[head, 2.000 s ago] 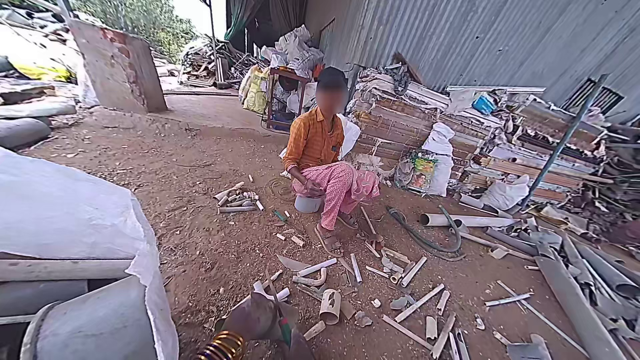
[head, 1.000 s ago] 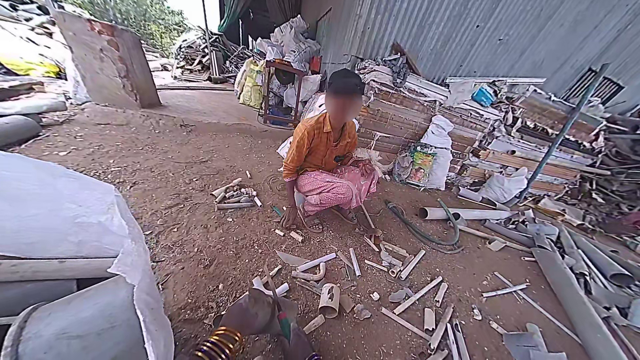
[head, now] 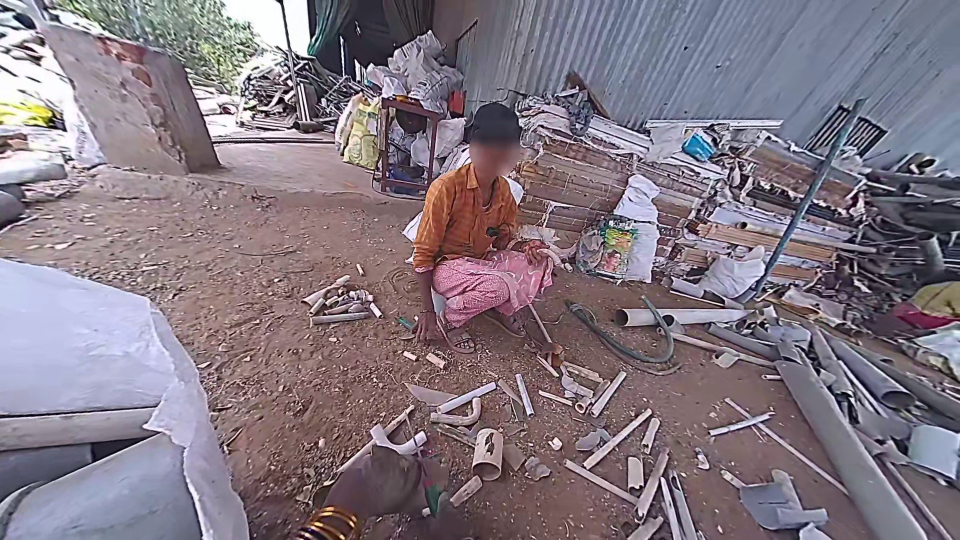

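My left hand (head: 379, 480), with gold bangles at its wrist, is low at the centre of the view. A white plastic pipe piece (head: 401, 442) shows at its fingertips; whether the hand grips it is unclear. Beside it my right hand (head: 448, 514) is blurred and partly cut off by the bottom edge. A green thing (head: 433, 497) shows between the two hands. Just beyond them lie a short wide pipe piece (head: 488, 454), a curved pipe piece (head: 457, 415) and a straight white pipe piece (head: 466, 397) on the dirt.
A person (head: 480, 240) squats ahead, one hand on the ground near a small pile of pipe pieces (head: 341, 301). Long grey pipes (head: 840, 442) and a green hose (head: 615, 345) lie to the right. A white sack (head: 187, 405) with large pipes stands at the left.
The person ahead has lowered one hand from the lap to the ground and turned more upright. My hands stay close together low in the view.
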